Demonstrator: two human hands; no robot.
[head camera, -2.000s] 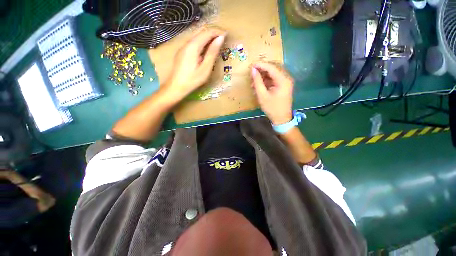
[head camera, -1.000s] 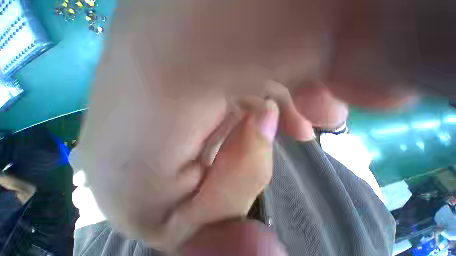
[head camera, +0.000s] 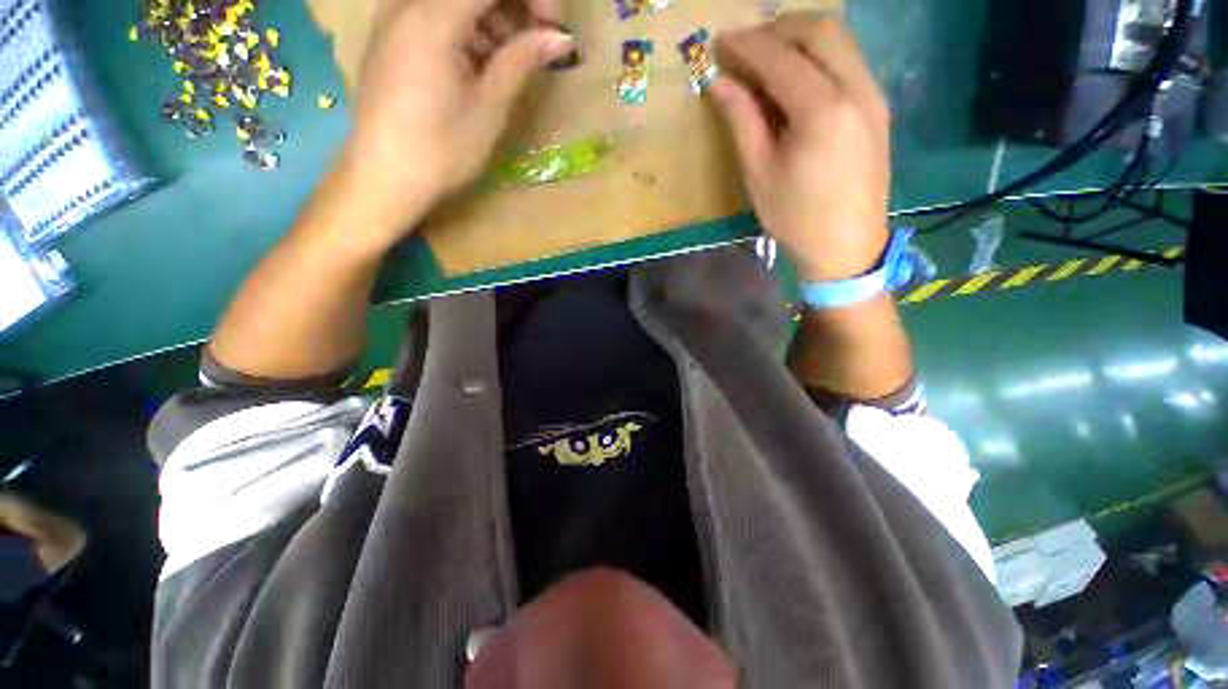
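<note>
Small blue-and-orange tabs with pale green ends lie on the tan board (head camera: 539, 240); one tab (head camera: 633, 71) lies between my hands and another tab (head camera: 696, 62) is at my right fingertips. A bright yellow-green strip (head camera: 555, 162) lies nearer the board's front. My left hand (head camera: 438, 115) is over the board's left part, fingers curled, with a small dark piece (head camera: 566, 59) beside the thumb tip; whether it is gripped is unclear. My right hand (head camera: 808, 148) is over the board's right part, its fingertips beside the tab; whether it grips the tab is unclear.
A loose pile of yellow, dark and silver components (head camera: 222, 67) lies left of the board. Pale trays (head camera: 61, 121) are at far left. Black cables (head camera: 1077, 182) run at right by a dark unit. A person's arm (head camera: 41, 532) shows at lower left.
One second ago, blurred hands close to the camera covered the view; now both are down over the board. Compared with two seconds ago, the view has shifted and tabs lie further apart.
</note>
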